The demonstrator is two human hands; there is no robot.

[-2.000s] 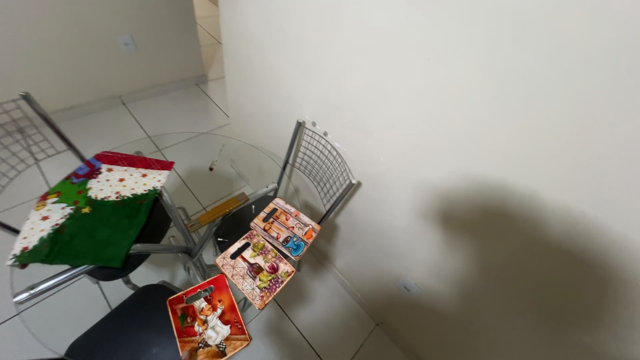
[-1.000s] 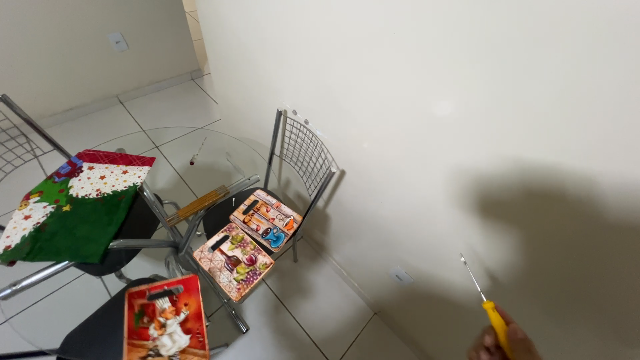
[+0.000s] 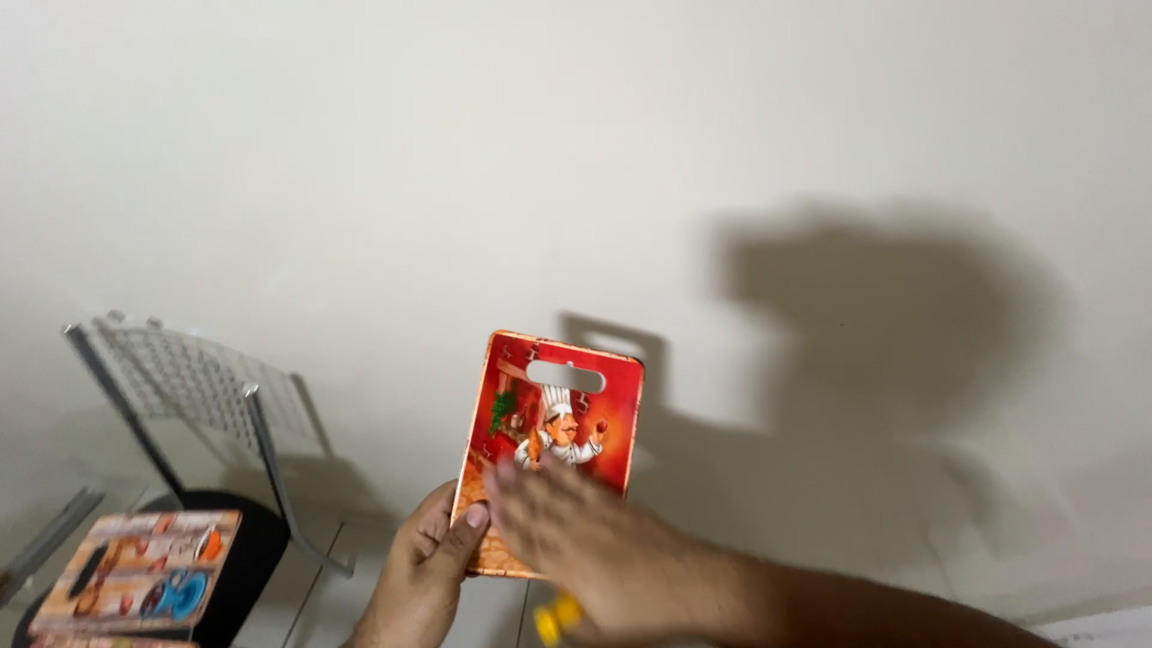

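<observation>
A red cutting board with a chef picture and a slotted handle hole (image 3: 612, 427) stands upright in front of the wall. My left hand (image 3: 427, 562) grips its lower left edge, thumb on the front face. My right hand (image 3: 603, 540) lies across the lower front of the board with its fingers extended, somewhat blurred. A yellow screwdriver handle (image 3: 558, 618) shows under my right palm; the rest of the tool is hidden.
A metal chair with a wire-grid back (image 3: 180, 378) stands at the left by the wall (image 3: 576, 162). On its black seat (image 3: 256, 540) lies a cutting board with a blue cup picture (image 3: 135, 571). Part of another board shows at the bottom edge.
The chef board, earlier low by the black seat, is now held up before the wall. My left hand has come into view, and my right hand has moved onto the board. The view has swung right.
</observation>
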